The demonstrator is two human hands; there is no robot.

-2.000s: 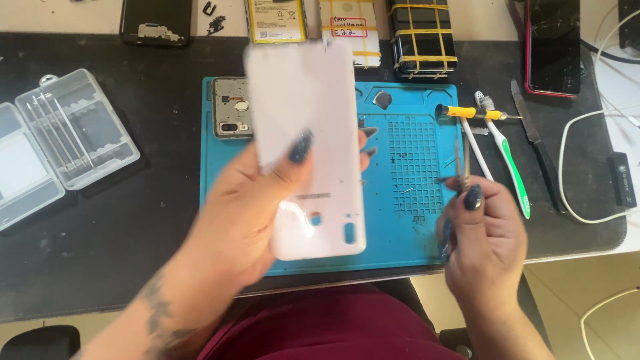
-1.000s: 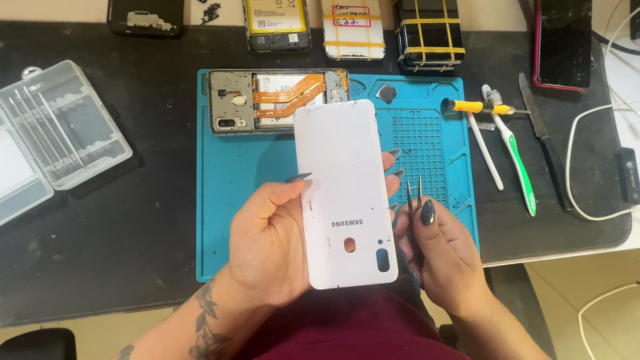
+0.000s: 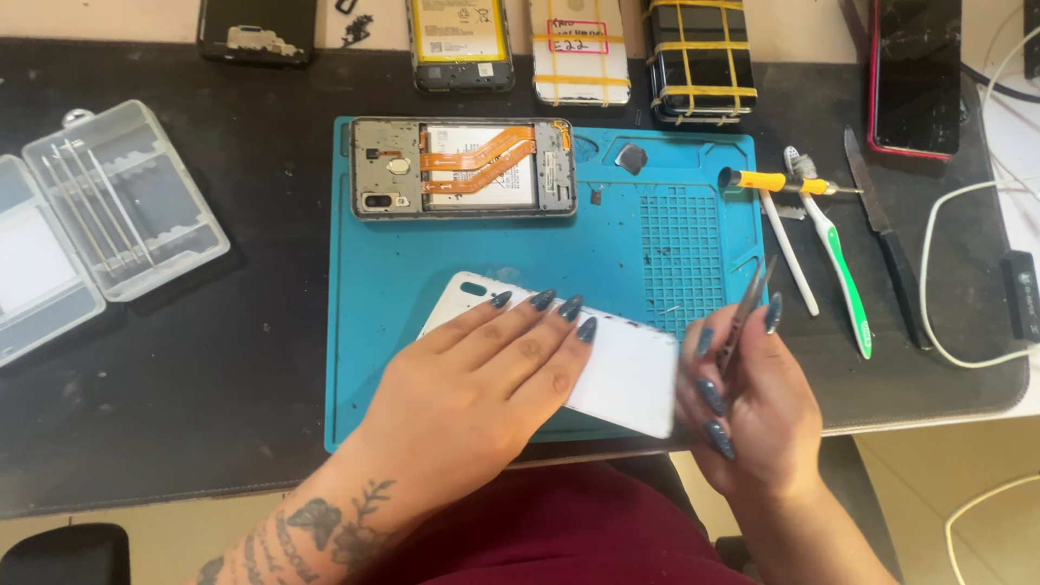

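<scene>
My left hand [image 3: 487,374] lies flat, palm down, across a white phone back cover [image 3: 626,374], which rests tilted on the near part of the blue silicone repair mat [image 3: 504,248]. In my right hand [image 3: 751,382], just beside the cover's right end, is a pair of metal tweezers [image 3: 741,317] with the tips pointing up and away. Behind the cover, along the mat's far edge, lies an opened phone [image 3: 382,175] with its battery [image 3: 520,187] and orange flex cables [image 3: 479,157] exposed. Part of the cover is hidden under my left hand.
At the left, a clear plastic case [image 3: 191,207] holds several thin metal tools. Right of the mat are a yellow-handled screwdriver [image 3: 776,181], a green-and-white toothbrush [image 3: 845,284], a white stick tool [image 3: 792,260] and a knife [image 3: 898,276]. Several phones, one red-edged [image 3: 914,81], line the back; a white cable [image 3: 926,268] curves right.
The white cover, held up in my left hand before, now lies on the mat under that hand, turned the other way round. My right hand still has the tweezers.
</scene>
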